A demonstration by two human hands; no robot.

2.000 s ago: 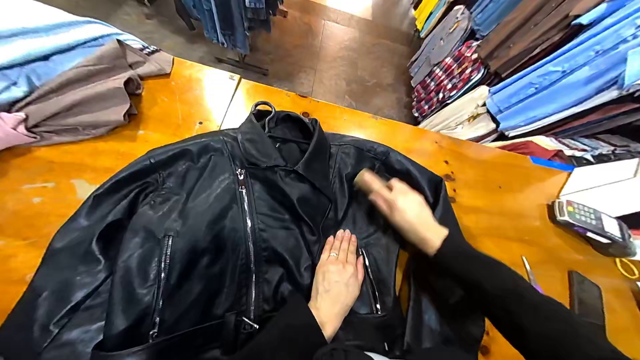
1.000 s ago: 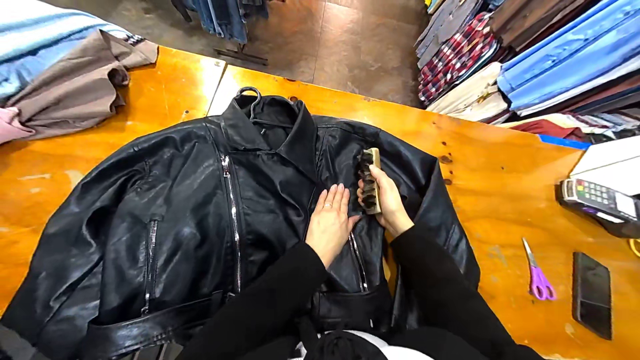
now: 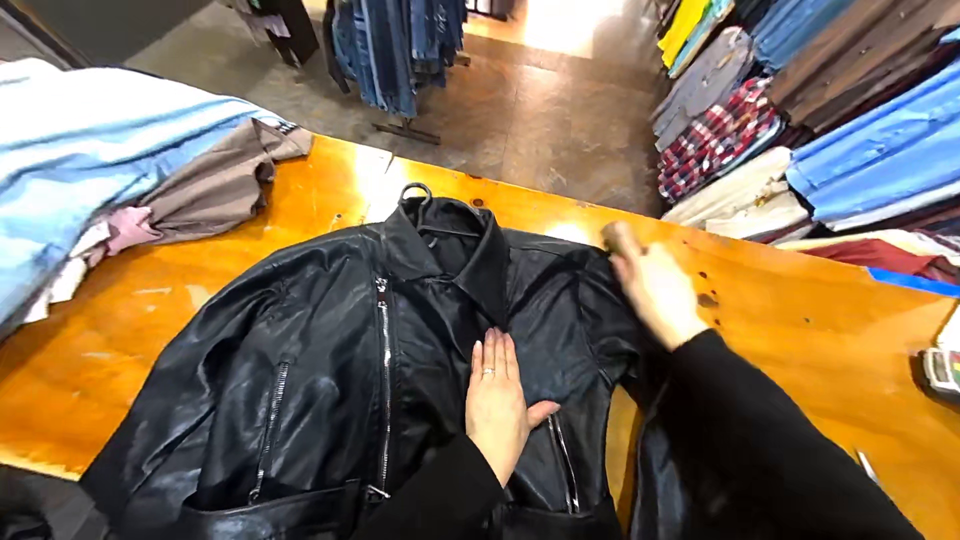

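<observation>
A black leather jacket (image 3: pixel 330 330) with metal zippers lies front up, its collar away from me, on a black hanger (image 3: pixel 415 196) whose hook shows above the collar. My left hand (image 3: pixel 498 397) rests flat on the jacket's front below the lapel, holding nothing; it wears a ring. My right hand (image 3: pixel 660 289) is blurred at the shoulder and upper sleeve on the right, gripping a wooden-backed brush (image 3: pixel 621 241). The brush's bristles are hidden in this view.
The jacket lies on a varnished wooden table (image 3: pixel 780 300). Striped blue fabric (image 3: pixel 112 142) and brown cloth (image 3: pixel 214 184) lie at the left. A card terminal (image 3: pixel 941 371) stands at the right edge. Beyond the table are hanging jeans (image 3: pixel 390 52) and stacked shirts (image 3: pixel 877 157).
My right hand has moved with the brush from the jacket's chest out to the shoulder on the right. My left hand stays on the front. The view has shifted.
</observation>
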